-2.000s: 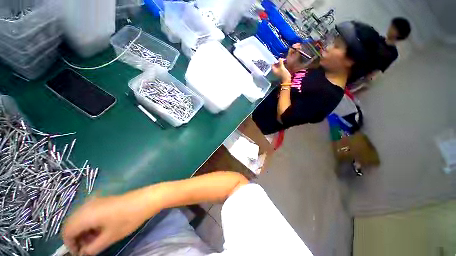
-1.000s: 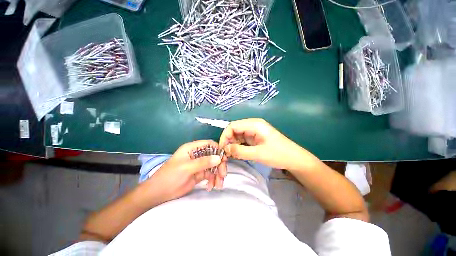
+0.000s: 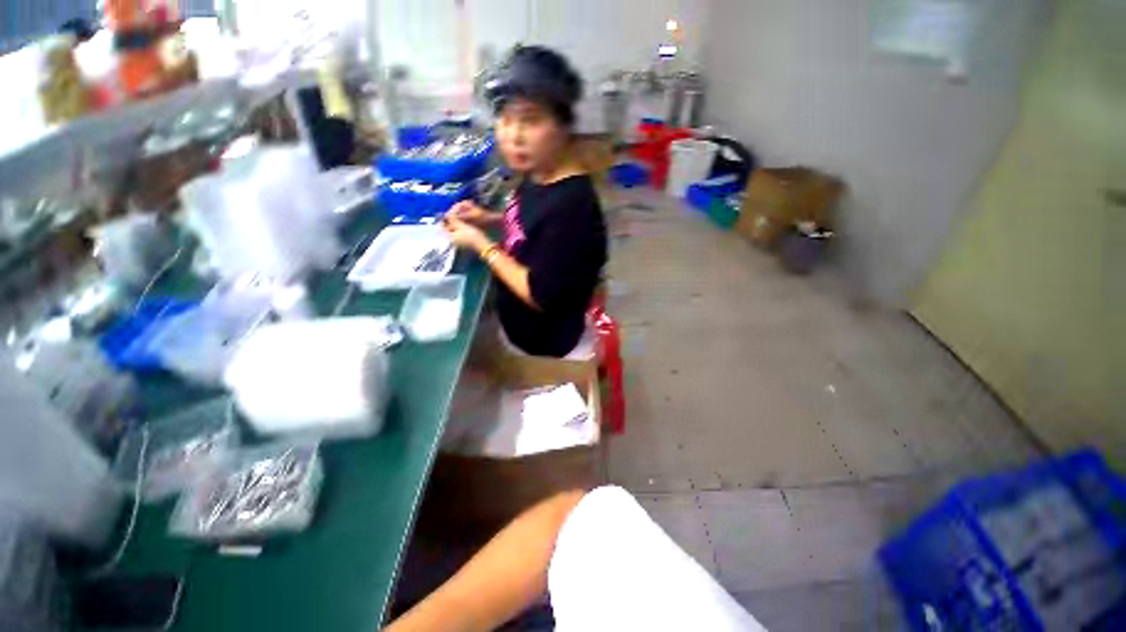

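Note:
Neither of my hands is in the picture. Only my right forearm and white sleeve show at the bottom edge, and the hand is cut off below. Nearest on the green bench (image 3: pixel 358 543), a clear tub (image 3: pixel 251 490) holds loose silver metal bits. A second clear tub (image 3: pixel 185 447) with bits stands just behind it. A dark phone (image 3: pixel 124 601) lies at the lower left, partly cut off and blurred. The marker (image 3: pixel 241 549) lies by the near tub.
A stack of milky plastic boxes (image 3: pixel 309 377) stands beyond the tubs. A person in black (image 3: pixel 551 247) sits at the bench by a white tray (image 3: pixel 403 257). A cardboard box (image 3: pixel 543 420) is beside the bench. Blue crates (image 3: pixel 1013 549) stand at lower right.
The view has swung from my lap and the bit pile toward the right and up. Both hands, seen together over the lap with bits in the left, have left the picture.

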